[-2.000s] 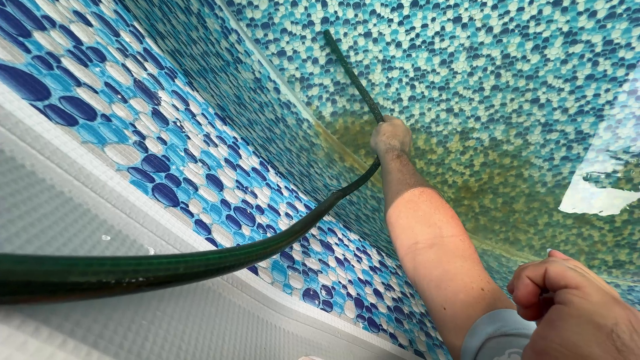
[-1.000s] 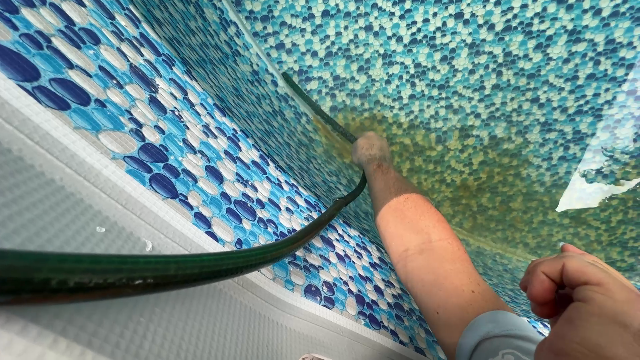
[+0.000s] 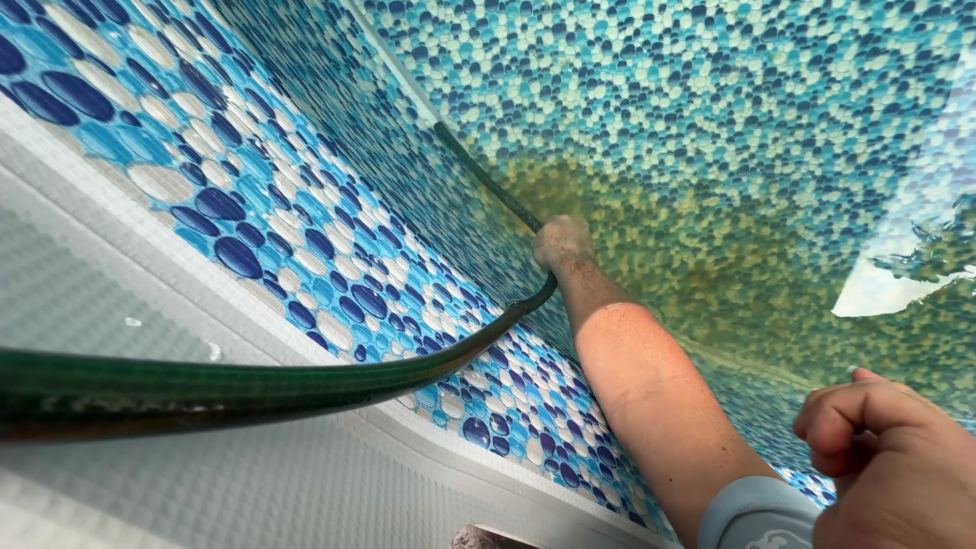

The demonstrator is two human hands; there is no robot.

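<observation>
My left hand (image 3: 563, 242) is under the water, closed around a dark green hose (image 3: 488, 183). Beyond the fist, the hose's free end lies near the pale seam between the pool's wall and floor. Behind the fist, the hose rises from the water, bends over the pebble-patterned liner (image 3: 366, 297) and runs off the left edge. A yellow-brown patch (image 3: 686, 267) clouds or covers the floor beside my left hand. My right hand (image 3: 884, 450) is above the water at the lower right, its fingers curled, with nothing visible in it.
The pool's pale textured rim (image 3: 305, 473) crosses the lower left, with water drops on it. A bright reflection (image 3: 877, 290) lies on the water at the right. A small mottled object (image 3: 476, 537), not identifiable, shows at the bottom edge.
My left hand has moved slightly left and nearer to me, still around the hose. The hose's free end has swung left and down, towards the seam. My right hand stays curled.
</observation>
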